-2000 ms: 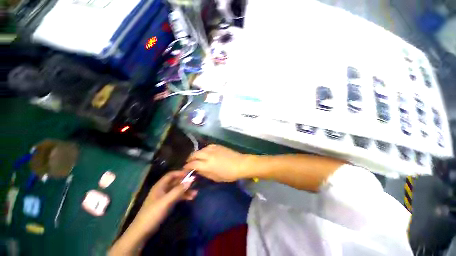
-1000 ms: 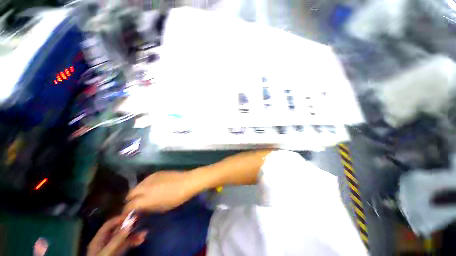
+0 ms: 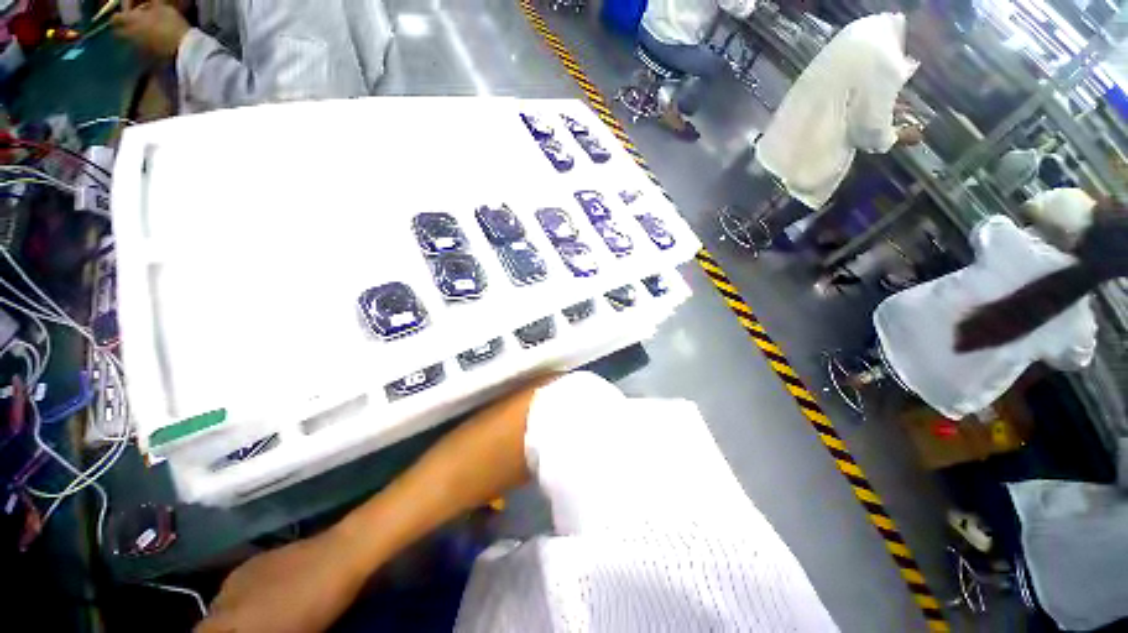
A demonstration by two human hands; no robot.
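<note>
My right hand (image 3: pixel 278 594) is at the bottom left, cut off by the lower edge. Its fingers are out of the picture, so what it holds cannot be seen. My left hand is not in view. The stacked white foam trays (image 3: pixel 272 247) lie just beyond my right forearm. Dark watches (image 3: pixel 393 310) sit in rows of slots in the top tray, and more dark watches (image 3: pixel 414 380) show along the edge of the tray below. A dark coiled item with a small white label (image 3: pixel 145 529) lies on the green bench beside the trays.
White cables (image 3: pixel 56 458) and a white power strip (image 3: pixel 109 383) run along the left. A person's sleeve (image 3: pixel 217 68) is at the top left. Yellow-black floor tape (image 3: pixel 792 383) runs beyond the trays. Several people in white coats (image 3: pixel 835 105) work at benches on the right.
The view has swung to the right. My left hand and the small item held between my hands have left the picture. The blue power supply is also out of view, and more of the factory floor shows.
</note>
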